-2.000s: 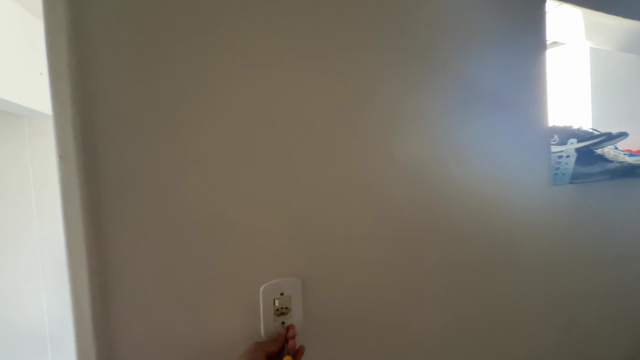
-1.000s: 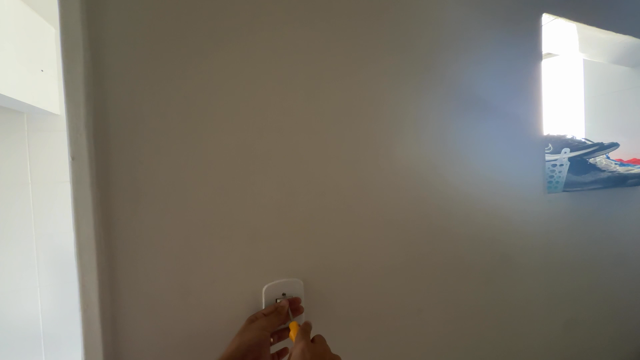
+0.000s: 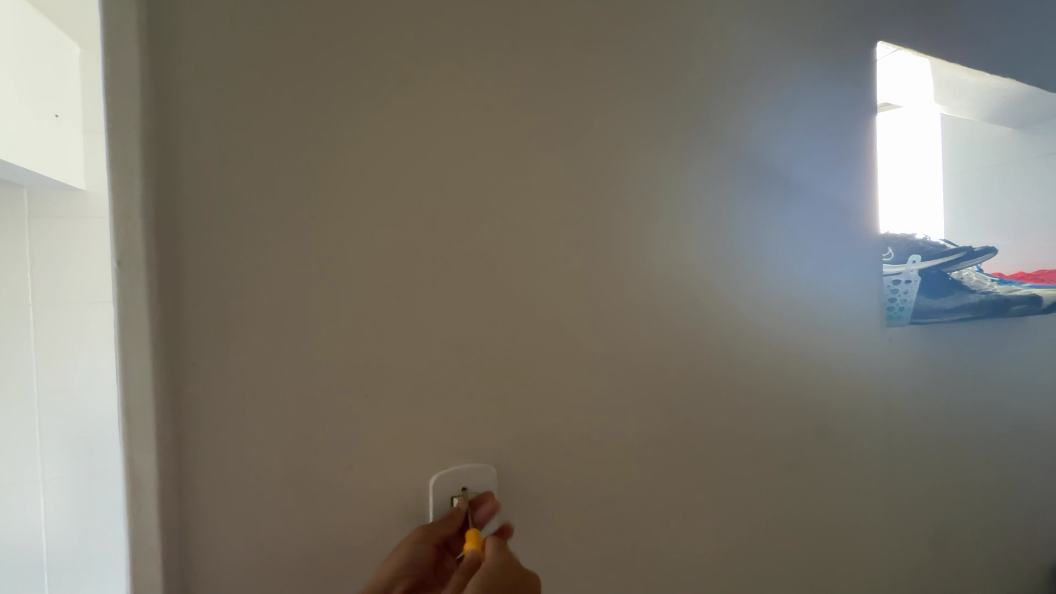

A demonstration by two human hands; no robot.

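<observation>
A white wall plate (image 3: 464, 477) with an outlet and switch module is set on the wall at the bottom middle. My left hand (image 3: 425, 549) is in front of the plate, its fingertips around the tip end of a screwdriver (image 3: 473, 540) with a yellow handle. My right hand (image 3: 499, 569) grips that handle from below. The screwdriver's shaft points up toward the upper screw hole of the plate. The lower part of the plate is hidden behind my hands.
A plain wall (image 3: 511, 289) fills most of the view. At the right, an opening in it holds dark shoes (image 3: 949, 289) and a light perforated plastic piece (image 3: 901, 293). A wall edge (image 3: 136, 330) runs down the left, with white tiles beyond.
Two seconds ago the hand and the yellow handle were at the plate's lower edge, the outlet face showing. Both hands have since come up over the plate, and the screwdriver is now at its upper part.
</observation>
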